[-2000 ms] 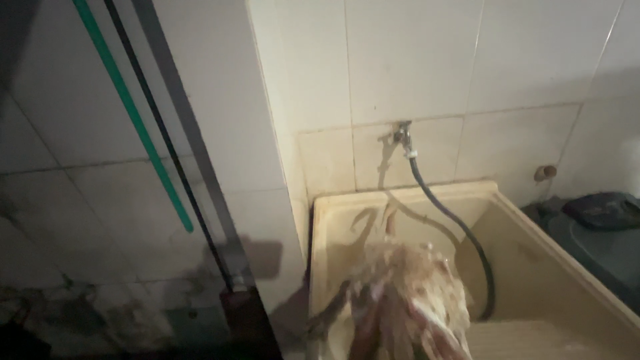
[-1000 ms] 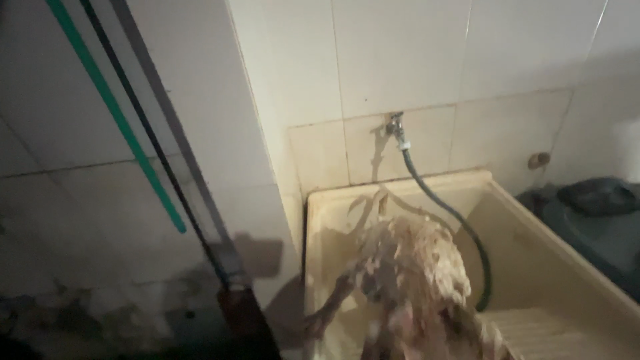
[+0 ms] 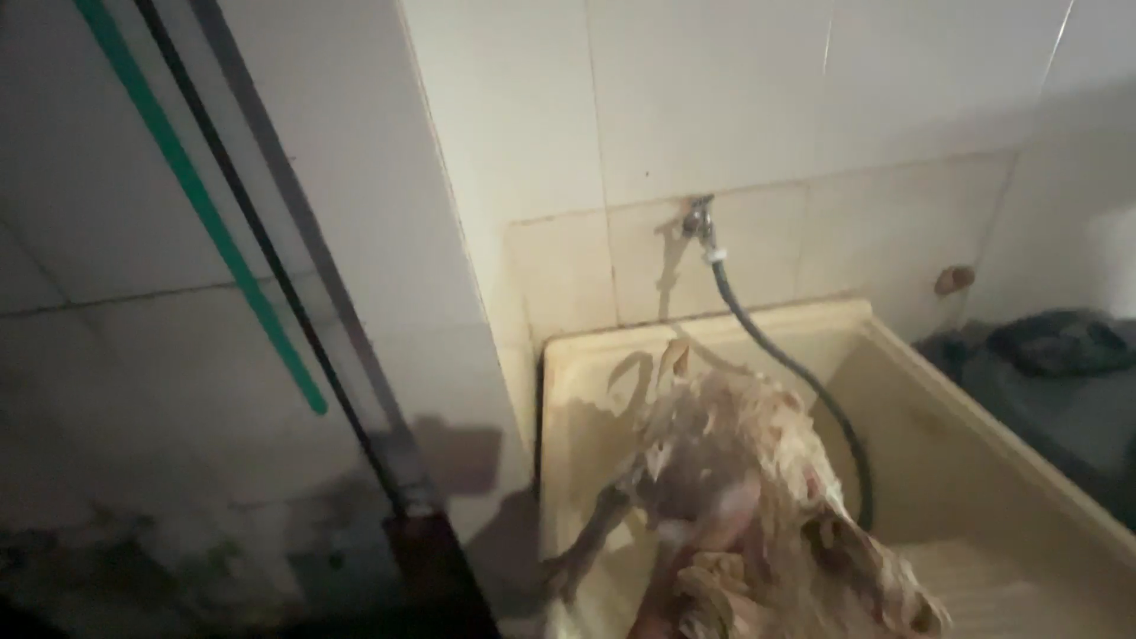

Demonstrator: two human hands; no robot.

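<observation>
A wet, light-coated dog (image 3: 781,444) is inside a cream laundry sink (image 3: 710,330), its fur matted in clumps. One of its legs stretches toward the sink's left side. A blurred hand, apparently my left hand (image 3: 723,524), lies against the dog's wet coat, reaching in from the bottom of the view. Its fingers are not distinct, so I cannot tell whether they grip the fur. My right hand cannot be made out. Beside the dog, a dark green hose (image 3: 799,364) hangs from a metal tap (image 3: 698,220) into the sink.
White wall tiles (image 3: 719,89) rise behind the sink. A green pole (image 3: 209,213) and a thin black pole (image 3: 266,248) slant down at the left. A dark container with a dark bundle (image 3: 1061,342) on it stands at the right, below a round wall fitting (image 3: 954,280).
Two seconds ago, skin-coloured finger shapes showed on both sides of the dog's wet fur; now one blurred hand shows at its left. More of the dog's body is in view.
</observation>
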